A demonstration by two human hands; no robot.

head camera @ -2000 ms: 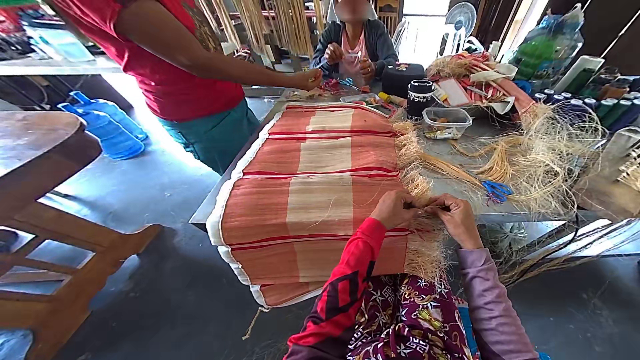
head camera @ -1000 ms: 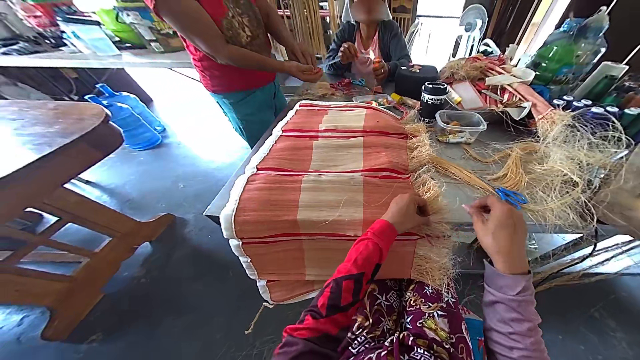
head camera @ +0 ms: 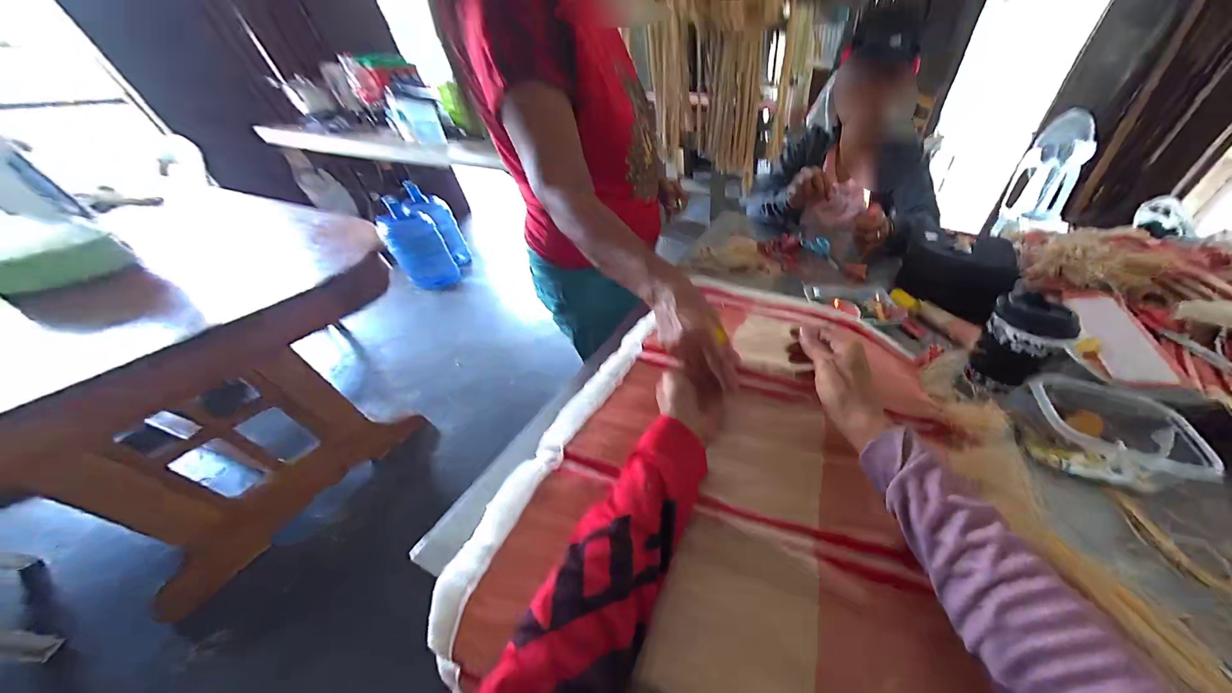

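A woven mat in red, orange and beige stripes lies on a grey table, with white edging along its left side and loose straw-like fibres along its right. Over its far part, my left hand overlaps a co-worker's hand; whether it grips anything is hidden. My right hand hovers or rests over the beige band with fingers apart, nothing seen in it; small dark fingertips or objects beside it are unclear. To its right are a black tumbler and a clear plastic container.
A co-worker in a red shirt stands at the mat's left edge. Another person sits at the table's far end. A black case lies beyond the tumbler. At left stand a wooden table and blue water jugs.
Both my hands have left the fibre fringe and moved over the far part of the mat. The standing co-worker's hand has come down to the mat. The view has swung left.
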